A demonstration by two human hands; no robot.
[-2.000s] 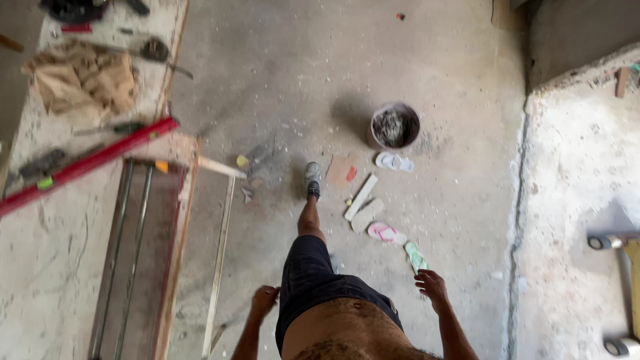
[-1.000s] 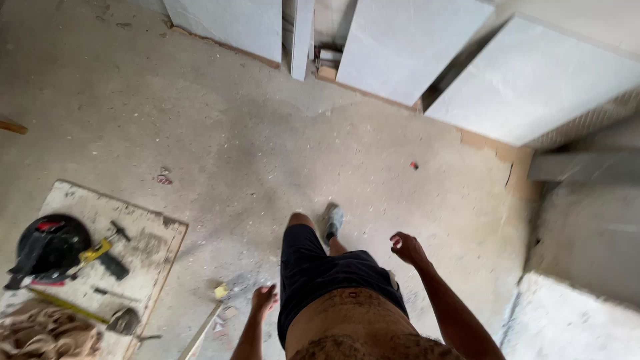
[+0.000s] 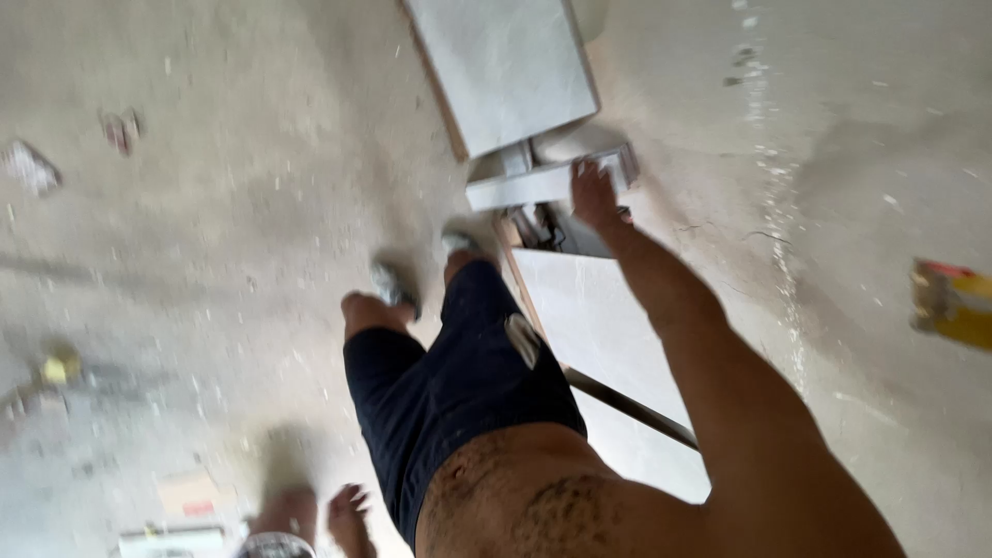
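My right hand (image 3: 595,194) reaches out over the end of a long white strip (image 3: 527,186), its fingers at or just above the strip; blur hides whether they grip it. The strip lies between a pale flat panel (image 3: 511,70) and another pale panel (image 3: 604,310). Dark items (image 3: 542,225) sit in the gap beside the strip, too blurred to name. My left hand (image 3: 350,521) hangs low at the bottom edge, fingers apart, with nothing in it.
A concrete floor (image 3: 271,194) spreads to the left, with scraps (image 3: 120,130) and a yellow object (image 3: 60,368) on it. Near the bottom left are a dark round container's rim (image 3: 277,545) and a white piece (image 3: 172,541). A yellow object (image 3: 957,302) juts in at the right edge.
The view has turned strongly. The panels by the wall are now close, and my right hand has gone from free space beside my body out to the white strip.
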